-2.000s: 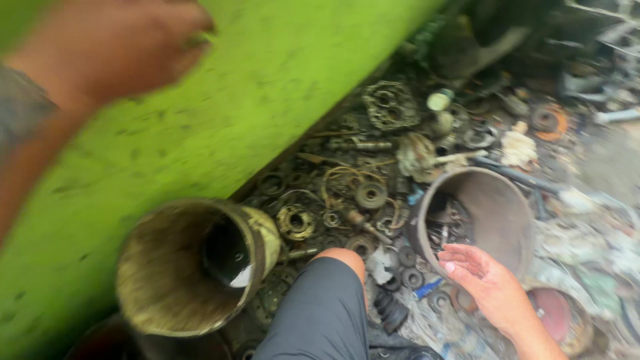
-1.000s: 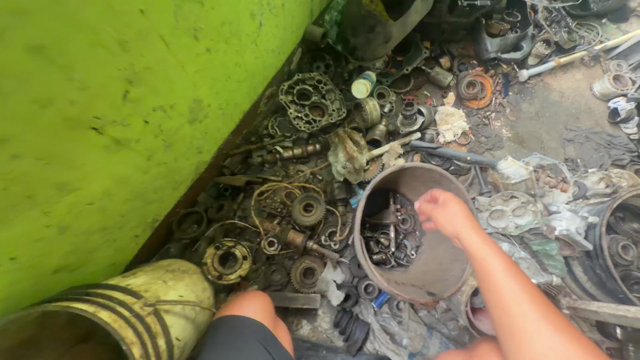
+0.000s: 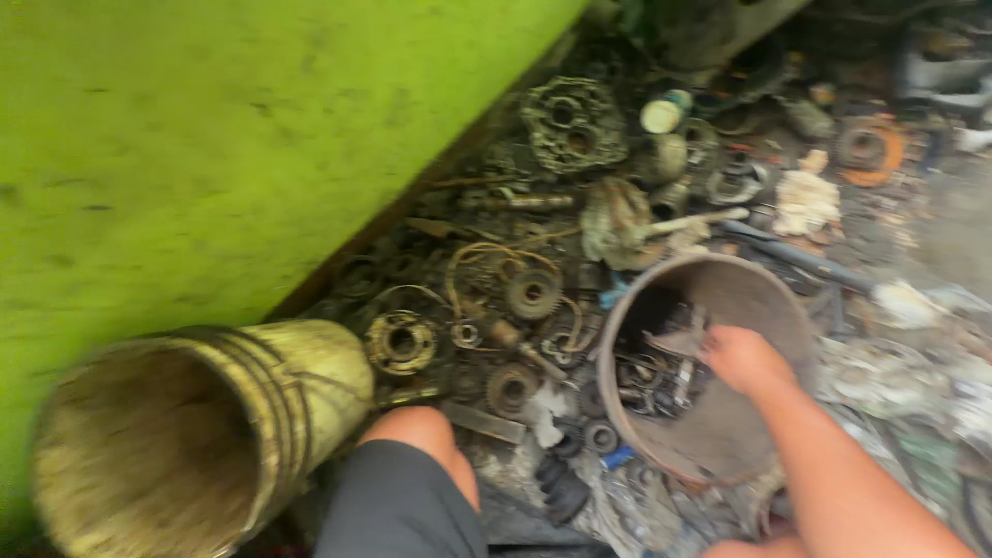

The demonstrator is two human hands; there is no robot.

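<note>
My right hand reaches into a round, rusty-brown bucket at centre right. Its fingers are closed on a flat grey metal part, blurred, above the small dark metal parts lying inside. A dirty yellow plastic bucket lies tilted at the lower left, its mouth towards me; I see nothing in it. Between the two buckets, gears, a round metal flange and a loop of thin tubing lie on the ground. My left hand is outside the view.
A green wall slants along the left. Beyond the buckets lie a cast metal housing, a capped bottle, a dark pipe and an orange ring. Plastic sheeting covers ground at right. My knee is low in front.
My right hand has gone deeper into the rusty-brown bucket, and a flat metal part now shows at its fingers. The hand raised at upper left two seconds ago has left the view.
</note>
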